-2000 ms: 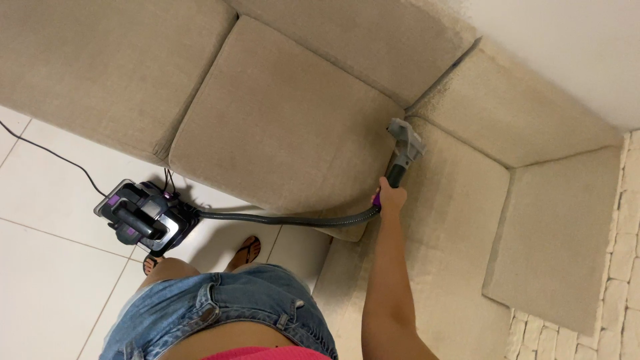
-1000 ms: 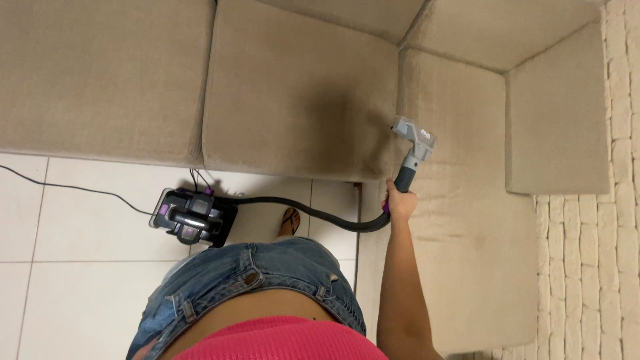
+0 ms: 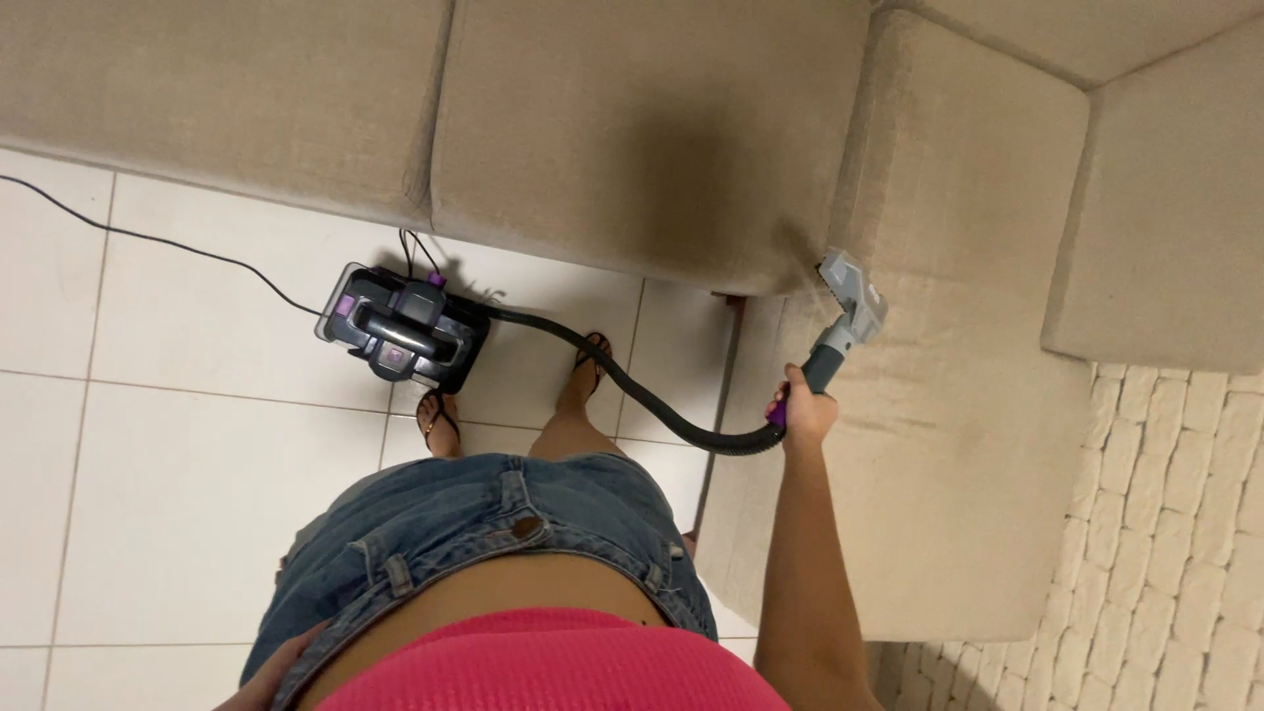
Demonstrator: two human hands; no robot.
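Note:
My right hand [image 3: 809, 407] is closed around the dark handle of a grey upholstery cleaner nozzle [image 3: 855, 296]. The nozzle is over the beige chaise part of a fabric sofa [image 3: 948, 474], near the seam with the adjoining seat cushion; whether it touches the fabric I cannot tell. A black corrugated hose [image 3: 657, 405] runs from the handle to a black and purple portable upholstery cleaner [image 3: 407, 331] on the floor. My left hand [image 3: 281, 667] rests beside the hip of the denim shorts at the bottom left, partly cut off, its fingers mostly hidden.
A thin black cord [image 3: 188, 247] crosses the white tiled floor [image 3: 217, 504] to the machine. My sandalled feet stand close to the machine and hose. The sofa's seat edge borders the floor, and a white brick-textured wall [image 3: 1160, 513] is at the right.
My right hand has moved the nozzle from the sofa's inner corner toward the front of the chaise. My left hand has come into view. The camera view has shifted.

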